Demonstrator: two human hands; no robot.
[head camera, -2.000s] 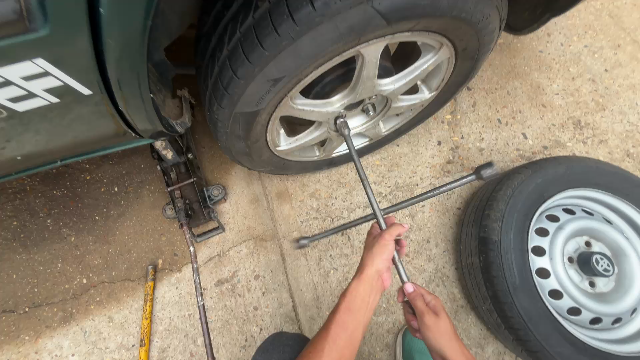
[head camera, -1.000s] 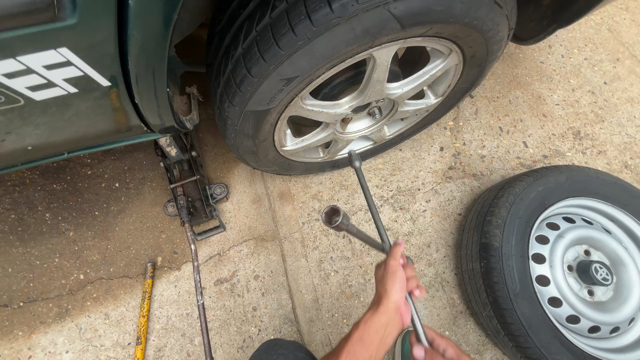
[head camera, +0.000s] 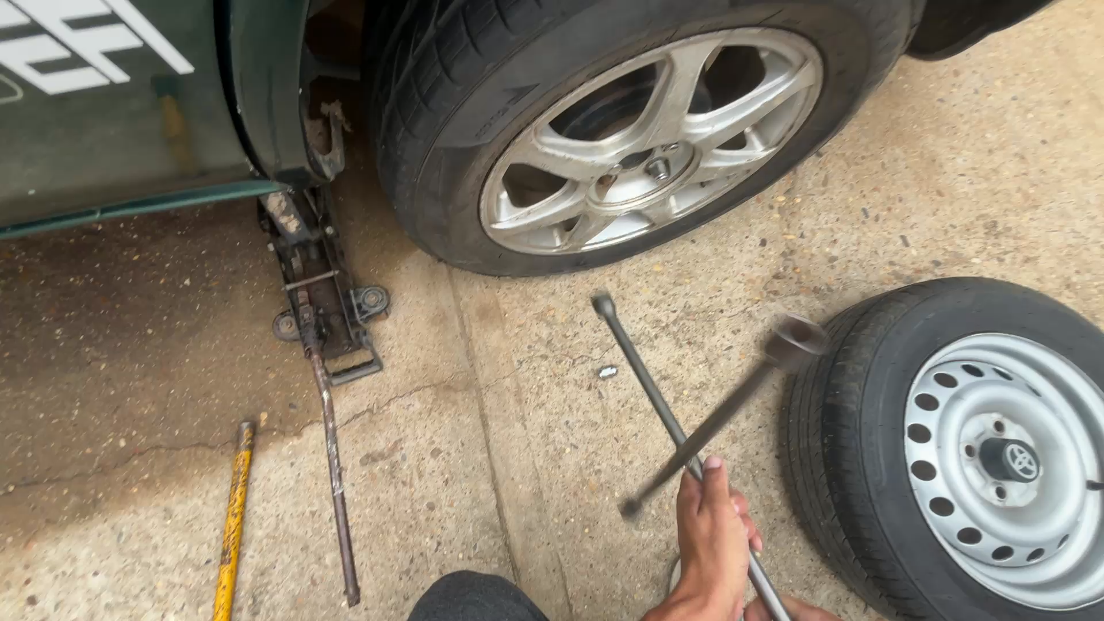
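Observation:
A steel four-way lug wrench (head camera: 642, 371) is held over the concrete, its upper socket clear of the wheel. My left hand (head camera: 714, 539) grips it just below the crossing of its bars. Lower down, at the bottom edge, my right hand (head camera: 798, 609) is at the same bar, mostly cut off by the frame. Above stands the vehicle's tire (head camera: 457, 185) with its silver alloy wheel (head camera: 681, 112); a lug nut (head camera: 658, 168) shows near the hub. A small shiny piece (head camera: 607, 372), too small to identify, lies on the concrete left of the wrench.
A floor jack (head camera: 323, 293) stands under the green vehicle's sill (head camera: 142, 205), its rusty handle (head camera: 335, 483) reaching toward me. A worn yellow bar (head camera: 233, 526) lies to the left. On the right lies a spare tire (head camera: 849, 448) on a silver steel rim (head camera: 944, 509). My knee (head camera: 474, 597) is at the bottom.
The wrench's socket was at the alloy wheel's hub two seconds ago; the wrench has come away toward me and its crossbar has turned. My right hand has moved down toward the frame's edge.

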